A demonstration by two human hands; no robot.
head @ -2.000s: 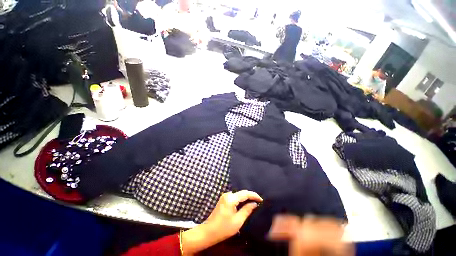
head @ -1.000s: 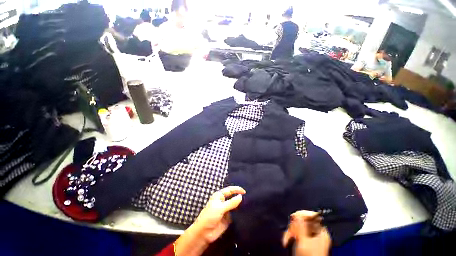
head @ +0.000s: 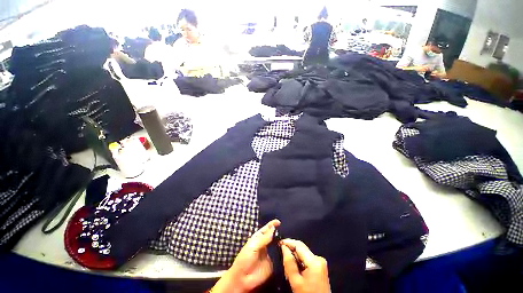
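A dark padded jacket [head: 298, 183] lies spread in front of me, its left side opened to show black-and-white checked lining [head: 221, 212]. My left hand [head: 252, 260] pinches the jacket's dark front edge near the table's near side. My right hand [head: 307, 266] is just right of it, fingers closed around a thin dark tool [head: 295, 254] whose tip meets the edge by my left fingertips. What lies between the fingertips is too small to tell. A red tray [head: 74, 243] of small black and white rounds sits at left, with a jacket sleeve over its right side.
Tall jacket stacks [head: 57, 97] stand at left. A dark flask [head: 155, 130] and a white container [head: 131, 157] stand behind the tray. A jacket heap [head: 338, 86] lies across the table, a folded jacket [head: 459, 143] at right. Several people are beyond. Blue bins [head: 447, 269] are below.
My right hand has moved left from over the jacket's lower right part to meet my left hand at the front edge. The view has shifted slightly.
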